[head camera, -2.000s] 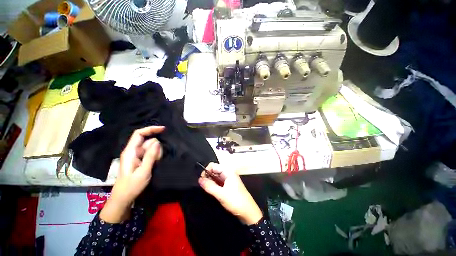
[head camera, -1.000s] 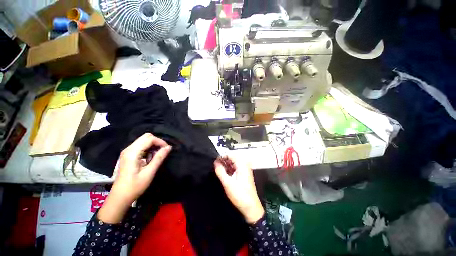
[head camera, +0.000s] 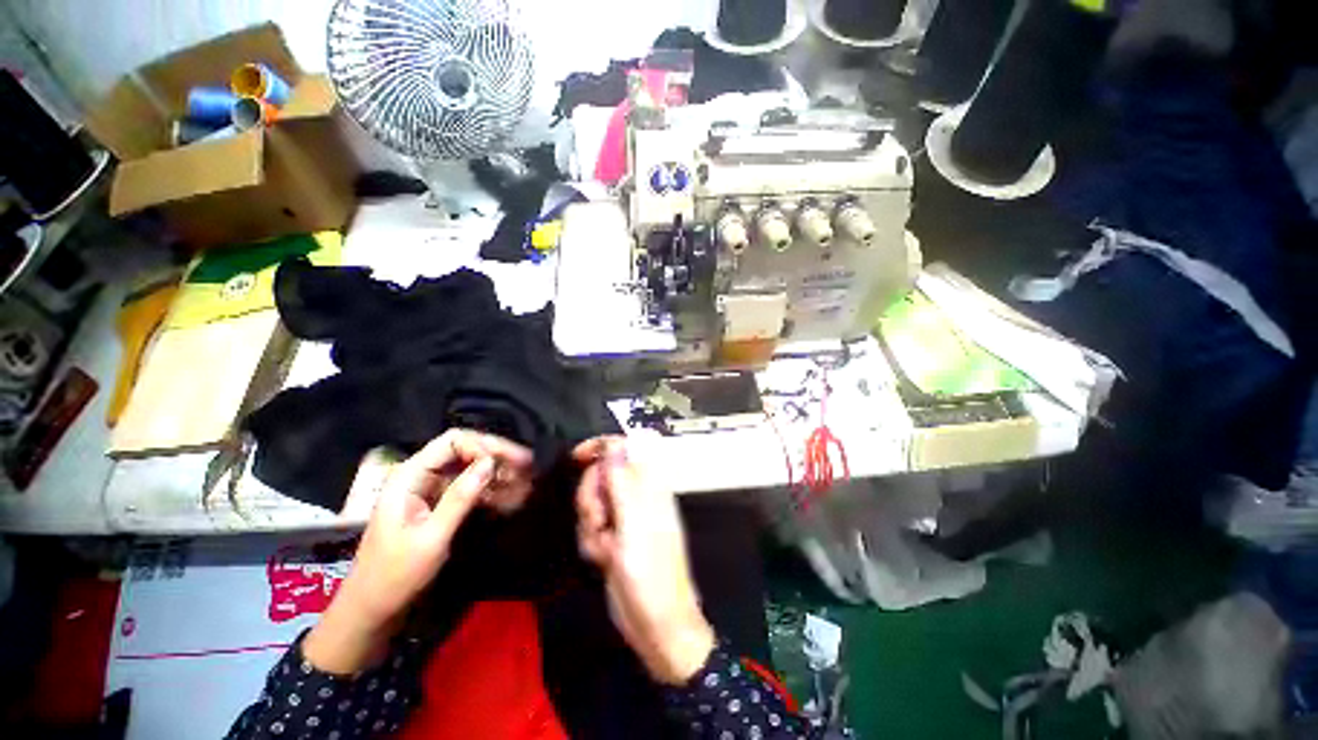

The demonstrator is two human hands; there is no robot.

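A black garment piece lies bunched on the machine table and hangs over its front edge onto the red apron. My left hand is over the cloth's near part, with thumb and fingertips pinched together on it. My right hand is just to the right, raised over the cloth, fingers curled and blurred. The fingertips of both hands are close but apart. No tool shows clearly in my right hand. The overlock machine stands beyond the hands, its needle area away from the cloth.
A red cord hangs at the table's front edge. A fan, an open box with thread spools and black cones stand behind. Scissors lie left. Navy cloth is at right; scraps lie on the green floor.
My hands have come closer together over the cloth; my right hand has moved left and turned more upright. The dark snips seen in it earlier no longer show clearly. The camera view has shifted.
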